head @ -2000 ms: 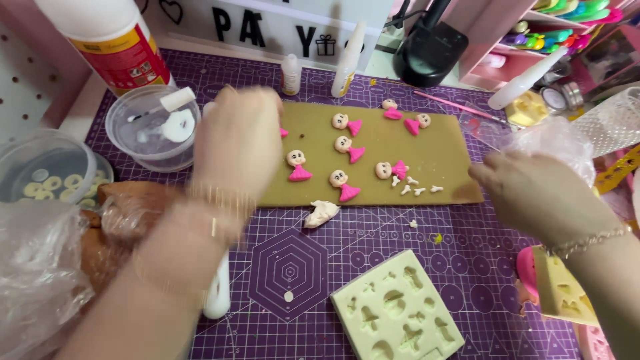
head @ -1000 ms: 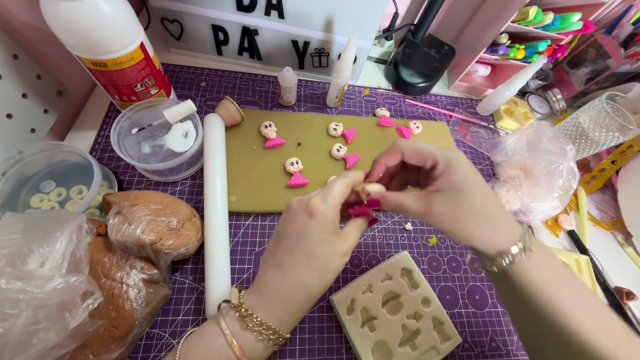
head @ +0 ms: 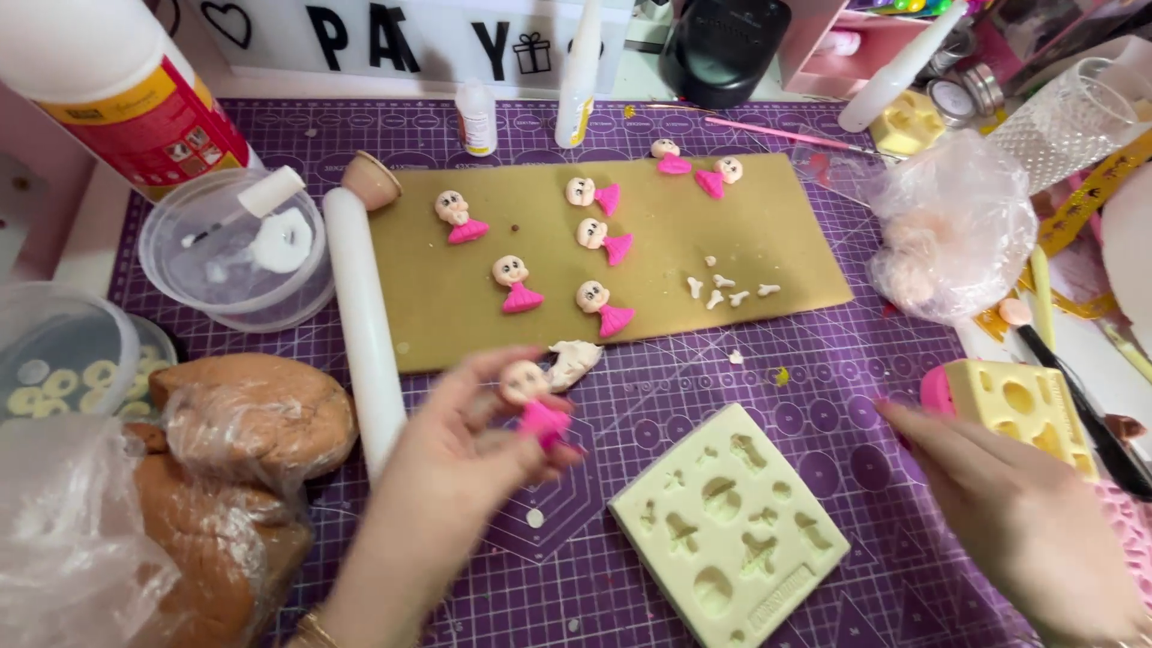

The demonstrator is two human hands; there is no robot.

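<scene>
Between the thumb and fingers of my left hand (head: 477, 468) is a small clay doll (head: 540, 409) with a pale head and a pink dress. My right hand (head: 999, 504), slightly blurred, hovers over the mat at the right, beside a yellow silicone mold (head: 1021, 405); I see nothing held in it. Several similar dolls lie on an olive-brown board (head: 450, 333), along with tiny white bone-shaped clay pieces (head: 717, 297). A lump of pale clay (head: 572, 363) touches the board's front edge. Between my hands lies a cream silicone mold (head: 733, 531) with small cavities.
A white rolling pin (head: 364, 333) lies left of the board, near wrapped brown clay (head: 252, 423) and a clear plastic tub (head: 234, 297). Small bottles (head: 477, 121) stand behind. At right are bagged pale clay (head: 954, 229) and a black-handled tool (head: 1089, 423), all around the purple cutting mat (head: 630, 621).
A second ago both hands were together at the doll over the board's front edge. Now my left hand alone holds it, and my right hand has moved away to the right.
</scene>
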